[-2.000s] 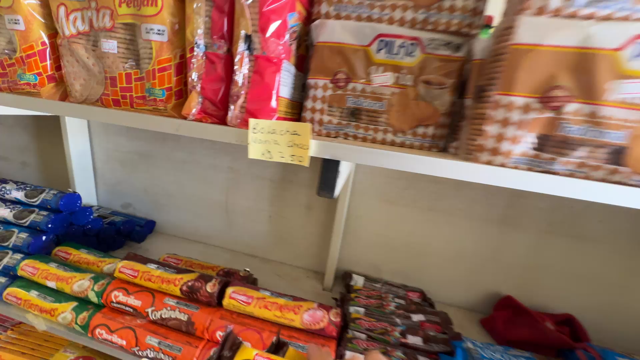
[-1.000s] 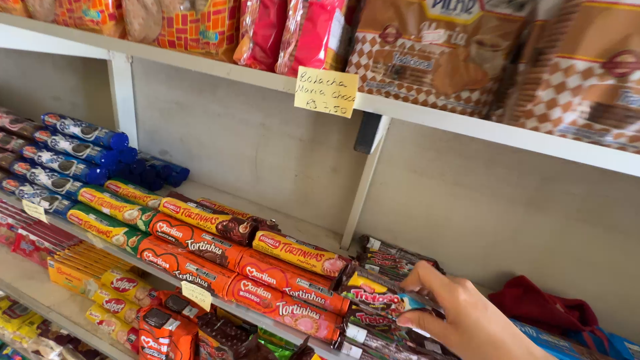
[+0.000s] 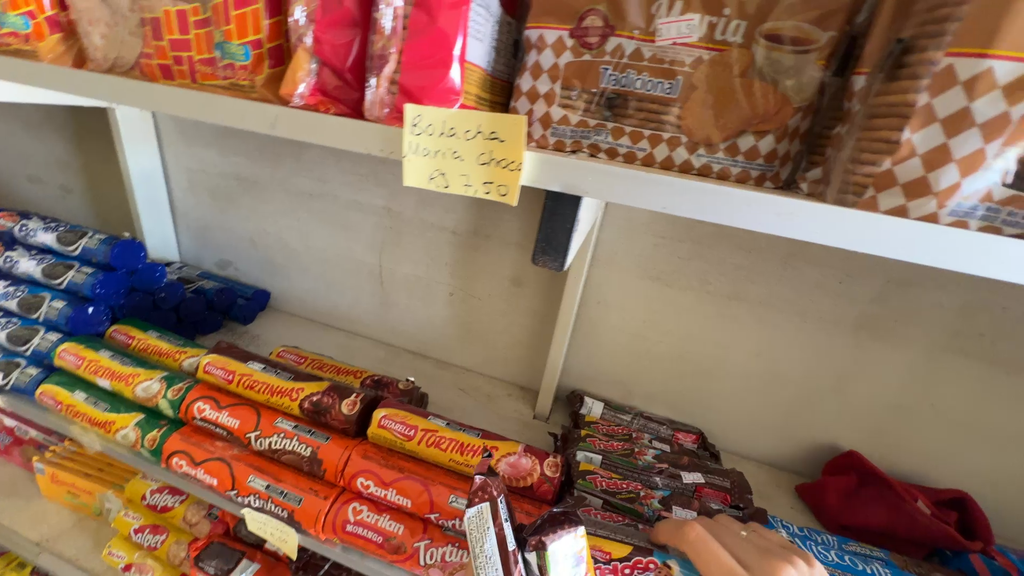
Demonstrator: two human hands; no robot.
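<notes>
My right hand (image 3: 732, 544), wearing a ring, is at the bottom right edge with its fingers on a brown Treloso biscuit packet (image 3: 628, 560); the grip is partly cut off by the frame. Behind it lies a stack of brown Treloso packets (image 3: 648, 464). Just left of the hand, a brown-and-white packet (image 3: 492, 524) stands tilted upward beside another dark packet (image 3: 558, 540). Orange Marilan Tortinhas rolls (image 3: 264, 432) and yellow Vitarella Tortinhas rolls (image 3: 464, 448) are stacked further left. My left hand is out of view.
A white upper shelf (image 3: 768, 208) holds bagged biscuits (image 3: 680, 88) and a yellow handwritten price note (image 3: 464, 156). Blue biscuit rolls (image 3: 56, 276) lie at left. A dark red cloth (image 3: 896, 500) rests at right near blue packets (image 3: 832, 552). Salpet packets (image 3: 160, 520) sit on a lower shelf.
My right hand, out of clear view at first, then held a small packet over the Treloso stack; now it is lower in the view. Two packets now stand tilted left of it.
</notes>
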